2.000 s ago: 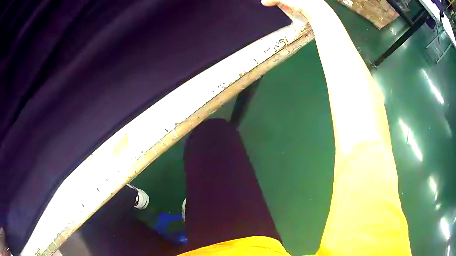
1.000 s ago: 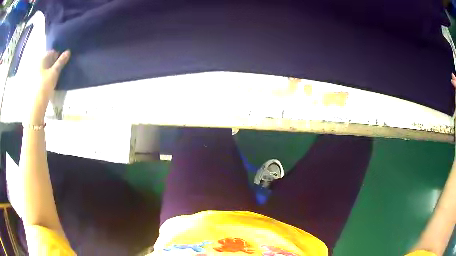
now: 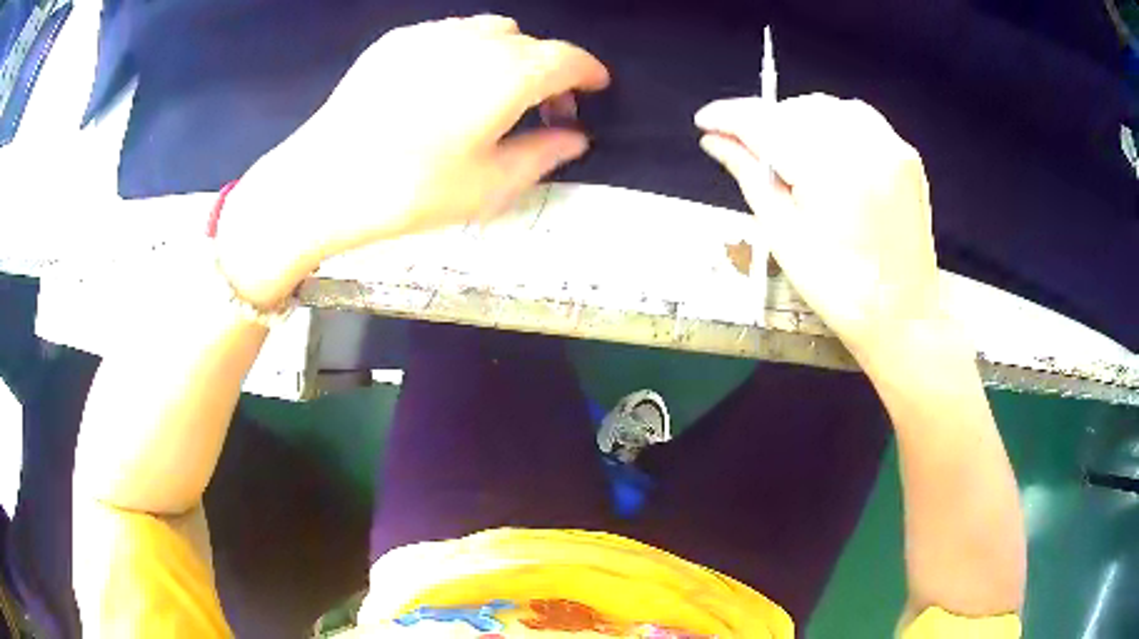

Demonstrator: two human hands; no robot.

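Observation:
A large dark navy-purple garment panel [image 3: 650, 150] lies across the white table, its near edge a little back from the table edge. My left hand [image 3: 462, 137] is over the panel's near edge with its fingers apart, and nothing shows in it. My right hand [image 3: 837, 187] is over the panel to the right and holds a thin white marking pen [image 3: 768, 69], its narrow end pointing away from me. No marks on the cloth can be made out.
The worn table edge [image 3: 562, 318] with small dark ticks crosses in front of me. A pale box [image 3: 269, 356] is under its left part. My dark trousers, a grey shoe [image 3: 635, 426] and green floor [image 3: 1074, 499] show below.
Both hands have come in from the far left and right sides of the panel to its middle. The white marking pen now shows in my right hand. The view has shifted slightly.

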